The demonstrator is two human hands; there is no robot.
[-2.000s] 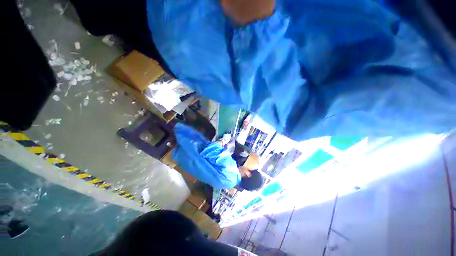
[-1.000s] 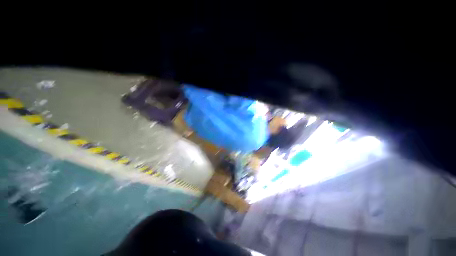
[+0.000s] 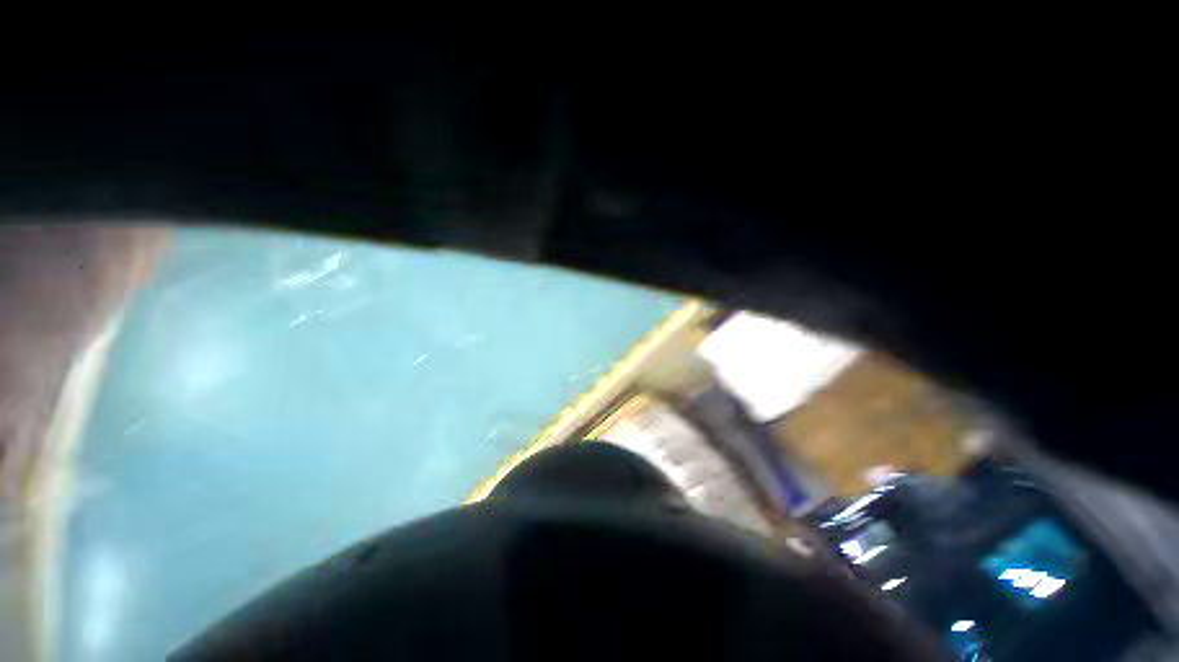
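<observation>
Neither of my hands is in the picture. A large dark shape fills the top of the view, and a dark curved shape covers the bottom middle; both hide much of the scene. Nearest in front, at the right, a blurred white sheet or flat piece lies beside a brown surface, possibly a carton. Below them at the right edge is a dark, shiny object with bright reflections and a blue-green patch; what it is I cannot tell.
A blue-green floor spans the left and middle. A yellowish line runs diagonally along its right side. A pale line and a brownish-grey area are at the far left. Everything is blurred.
The view has swung away from the person in blue and the bright bench to the blue-green floor. The blue sleeve and hand at the top two seconds ago are gone.
</observation>
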